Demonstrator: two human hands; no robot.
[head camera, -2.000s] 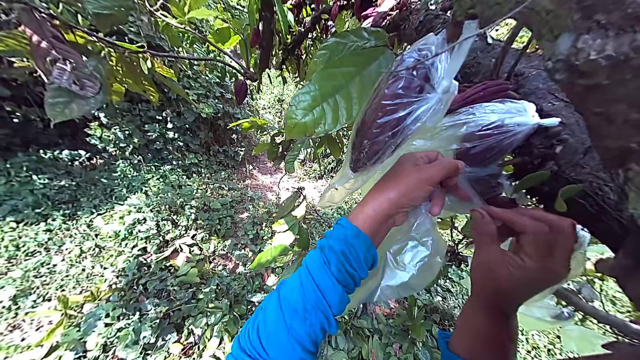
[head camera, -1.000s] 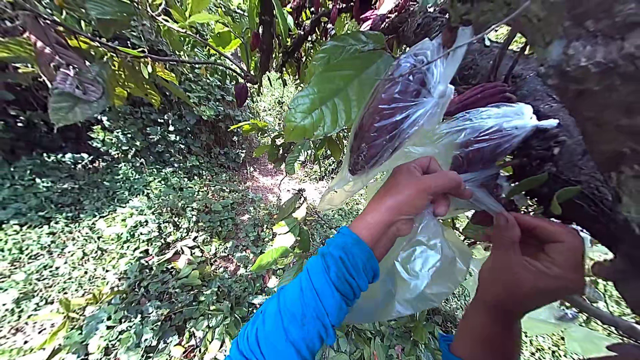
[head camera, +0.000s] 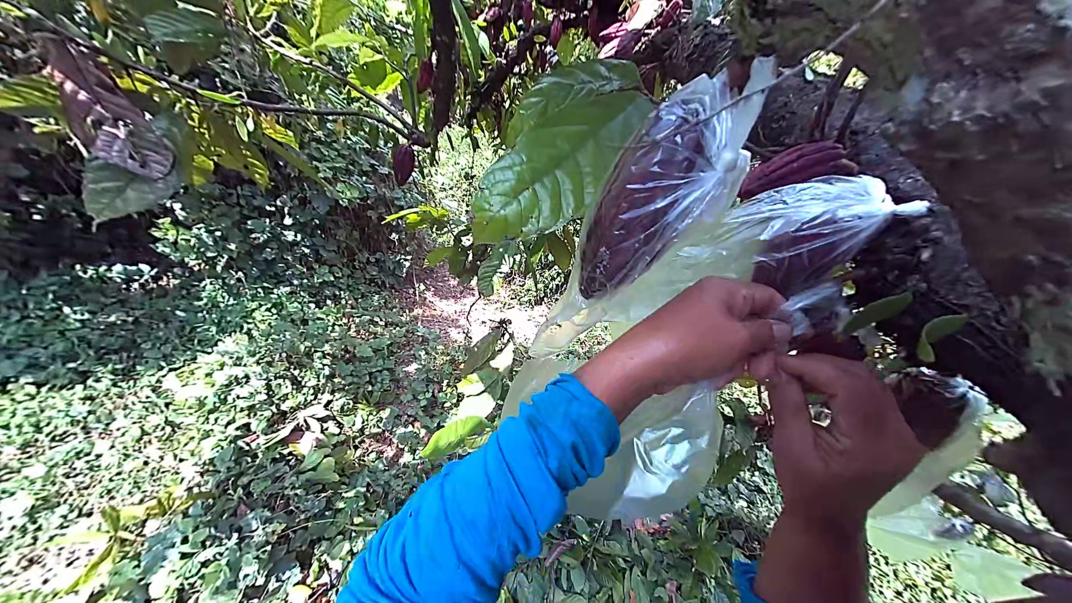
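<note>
My left hand (head camera: 708, 335), in a blue sleeve, pinches the gathered film of a clear plastic bag (head camera: 662, 456) that hangs below it. My right hand (head camera: 842, 427) meets it, thumb and fingertips closed on the same gathered film. What the bag's top encloses is mostly hidden by my fingers. Just above, a dark red cacao pod (head camera: 800, 251) sits in a knotted clear bag. Left of that, a larger bagged cacao pod (head camera: 645, 201) hangs at a slant. A bare red cacao pod (head camera: 800, 166) shows between them against the trunk.
The thick dark cacao trunk (head camera: 988, 167) slants down the right side. Another bagged pod (head camera: 934, 410) is right of my right hand, above a thin branch (head camera: 1005, 523). A big green leaf (head camera: 561, 151) hangs beside the bags. Leafy ground cover (head camera: 251, 419) spreads at left.
My hands have stayed close together at the gathered film, with small shifts of the fingers. The loose lower part of the bag has swung and changed shape beneath them.
</note>
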